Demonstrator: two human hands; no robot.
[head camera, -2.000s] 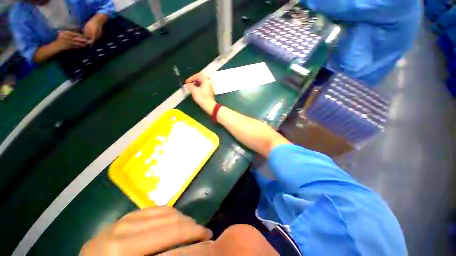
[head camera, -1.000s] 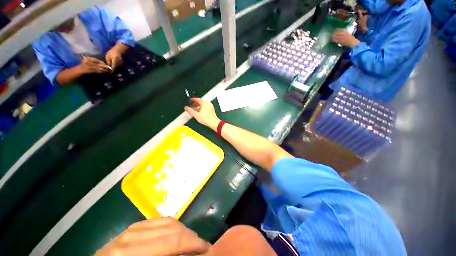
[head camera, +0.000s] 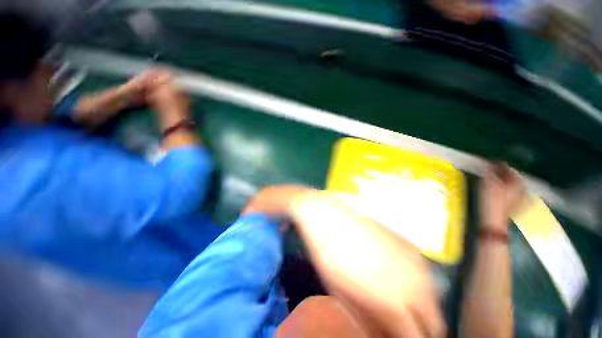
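Observation:
The frame is strongly blurred. The yellow tray (head camera: 340, 165) lies on the green bench, with a heap of white pieces (head camera: 409, 211) in it. My right hand (head camera: 505, 185) is beyond the tray's right end, at the white rail; whether it holds anything is too blurred to tell. A dark red band is on its wrist. My left forearm crosses in front of the tray, partly hiding its near side. My left hand (head camera: 416, 313) is at the bottom edge, cut off and blurred; its fingers and anything in them cannot be made out.
A pale sheet (head camera: 554, 251) lies right of my right hand. The white rail (head camera: 297, 117) runs behind the tray, with the dark green conveyor (head camera: 396, 89) beyond. A person in a blue smock (head camera: 86, 191) works close on the left. Another person's hand (head camera: 462, 10) is at the top right.
The view has swung left, so the tray and my right arm now stand further right in the frame. The left-hand neighbour has come into view. The stacked clear trays have left view.

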